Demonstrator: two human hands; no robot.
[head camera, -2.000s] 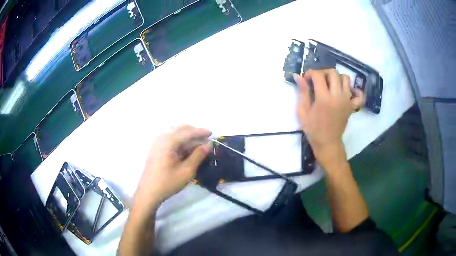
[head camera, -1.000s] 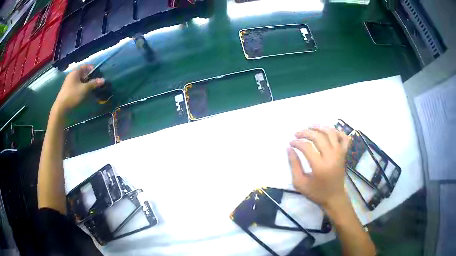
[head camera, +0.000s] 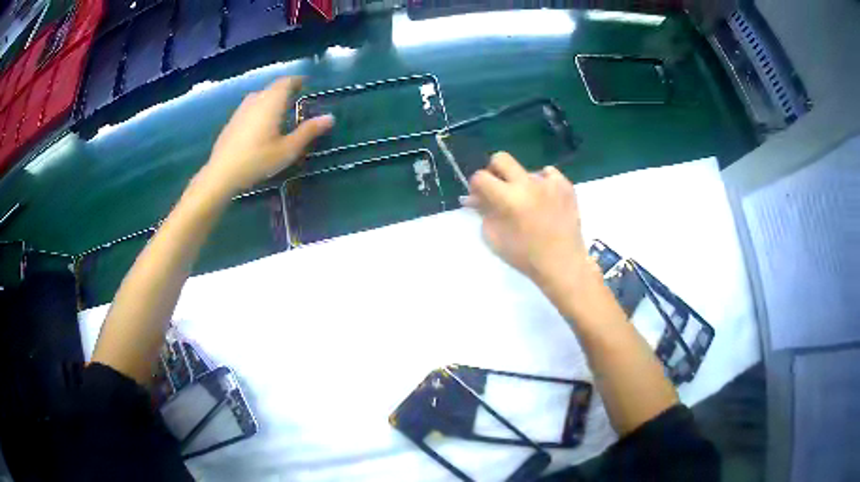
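My right hand pinches the near left end of a phone middle frame, whose far end is blurred, at the belt's near edge. My left hand is over the belt, thumb and fingers apart around the left end of another middle frame; whether it touches that frame is unclear. A frame lies just nearer me on the belt. Overlapping middle frames lie on the white work sheet near me, with more piles at right and left, partly behind my forearms.
The green conveyor belt runs beyond the sheet, with a single frame at far right. Dark trays and red trays stand across the belt at upper left. Printed sheets lie at right.
My right hand has moved from the right pile to the belt edge and now holds a frame. My left hand has moved right over the belt. The view has shifted across the line.
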